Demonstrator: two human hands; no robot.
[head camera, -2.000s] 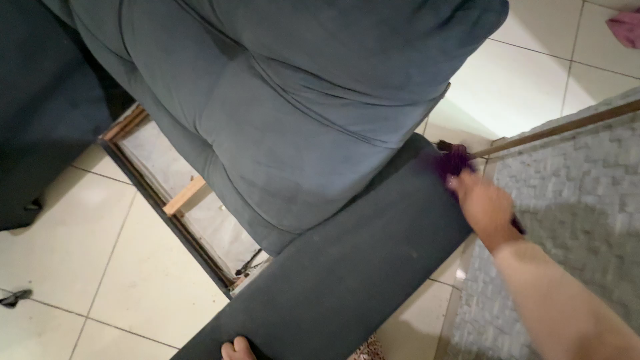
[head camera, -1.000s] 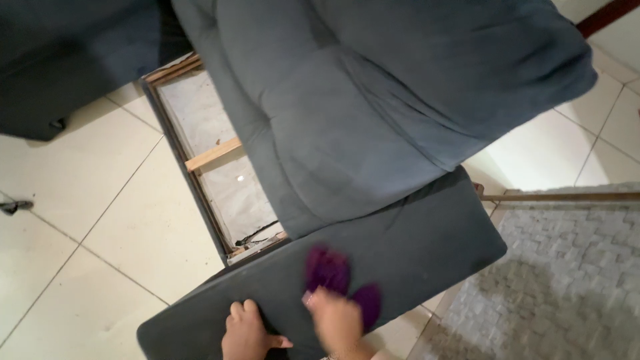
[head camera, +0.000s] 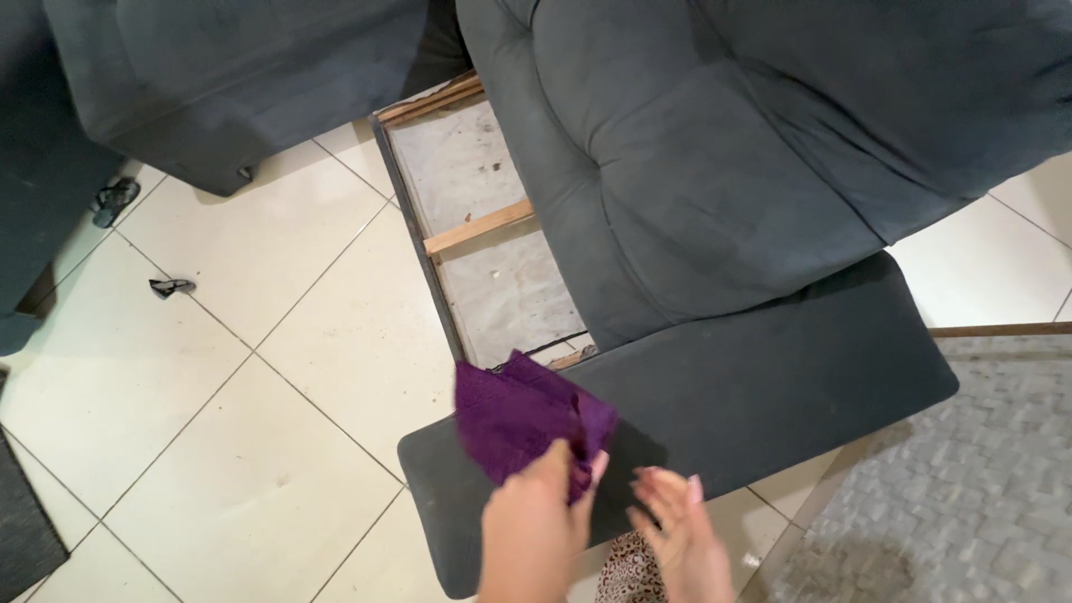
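Note:
A crumpled purple cloth (head camera: 528, 414) is in my left hand (head camera: 536, 519), over the left part of the sofa's dark grey upholstered armrest (head camera: 779, 377). Close by on the right, my right hand (head camera: 682, 528) holds nothing, its fingers apart and slightly curled above the armrest's near edge. A tufted grey cushion (head camera: 720, 167) lies against the armrest's far side. To its left the sofa's base frame is exposed, with a wooden crosspiece (head camera: 479, 227) over pale, stained lining (head camera: 507, 289).
More grey sofa sections (head camera: 251, 84) stand at the upper left. Dark footwear (head camera: 115, 201) and a small black object (head camera: 172, 287) lie on the tiled floor (head camera: 209, 402). A dark mat (head camera: 25, 511) lies at left, a grey textured surface (head camera: 963, 469) at right. Leopard-print fabric (head camera: 628, 569) shows below.
The purple cloth, in my right hand one second ago, is now in my left hand, farther left. My left hand has come off the armrest. The view has shifted.

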